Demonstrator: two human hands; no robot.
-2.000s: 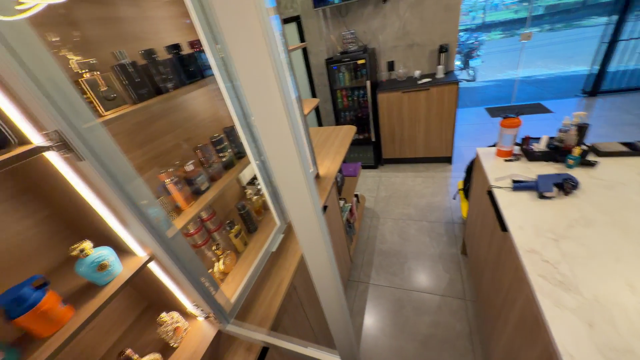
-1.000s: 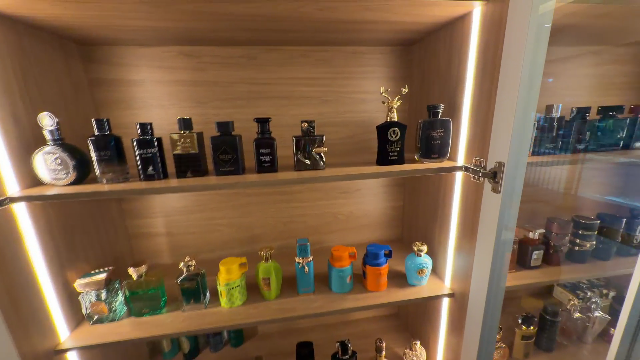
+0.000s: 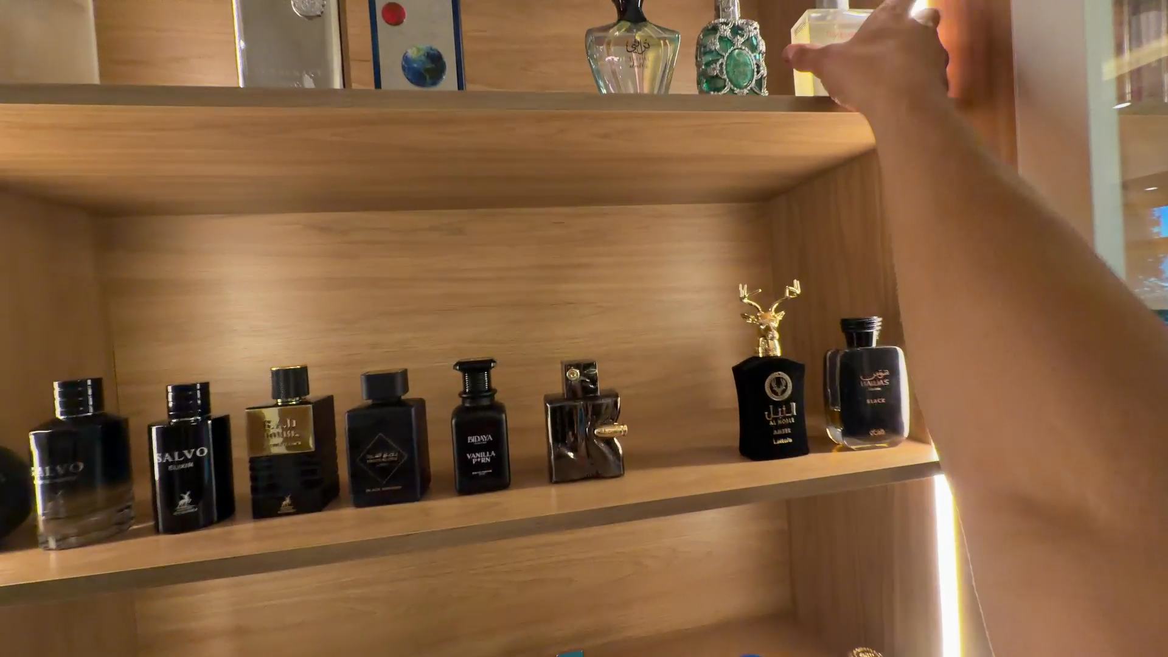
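Note:
My right hand (image 3: pixel 881 55) reaches up from the right to the top shelf, with its thumb and fingers around a square glass perfume bottle (image 3: pixel 817 29) of pale yellow liquid at the shelf's right end. The bottle's base is at shelf level. Beside it on the left stand a green jewelled perfume bottle (image 3: pixel 733 57) and a clear flared glass bottle (image 3: pixel 633 57). On the shelf below, a black bottle with a golden deer-head cap (image 3: pixel 772 406) and a dark rounded bottle (image 3: pixel 867 394) stand nearest my forearm. My left hand is out of view.
Several dark perfume bottles (image 3: pixel 387 447) line the middle wooden shelf (image 3: pixel 511 525). A silver box (image 3: pixel 290 46) and a box with a globe picture (image 3: pixel 418 46) stand on the top shelf. A lit strip (image 3: pixel 949 566) runs up the cabinet's right side, near a glass door (image 3: pixel 1131 164).
My right hand has come into view and taken hold of the pale yellow bottle. The view has moved closer to the cabinet and up, showing a higher shelf.

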